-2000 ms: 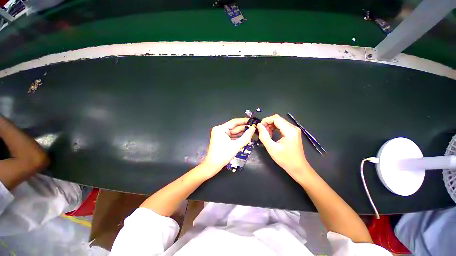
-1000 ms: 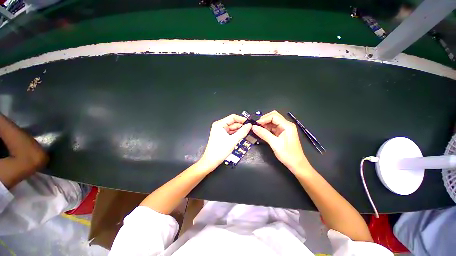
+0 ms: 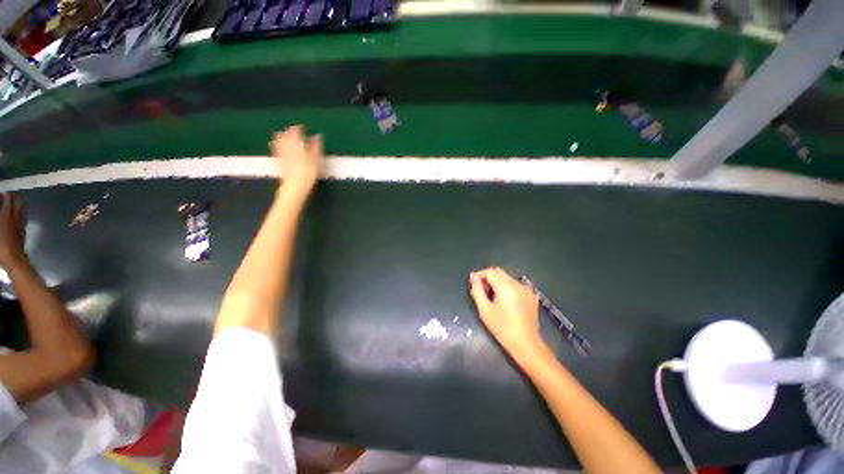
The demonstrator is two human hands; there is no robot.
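Observation:
My left hand point(image 3: 298, 155) is stretched forward over the white edge strip and the near side of the green belt. It is blurred, its fingers look apart, and no part shows in it. My right hand point(image 3: 500, 298) rests on the dark green bench with curled fingers; whether it holds something small cannot be seen. Dark tweezers point(image 3: 559, 319) lie just right of it. A small heap of white pieces point(image 3: 433, 329) lies left of it, with a few loose specks beside. A blue-purple circuit board point(image 3: 196, 233) lies on the bench at the left.
Several boards lie singly on the belt, one point(image 3: 384, 115) right of my left hand. Dark trays point(image 3: 305, 13) stand beyond. A grey post point(image 3: 740, 97) rises at right. A white fan base point(image 3: 729, 375) with cable is at right. Tan specks point(image 3: 85, 215) and another person's arm are at left.
My hands have parted; the board they held is gone from between them. My left hand has moved forward and left. The view has shifted, showing more belt; the white heap and left board now show.

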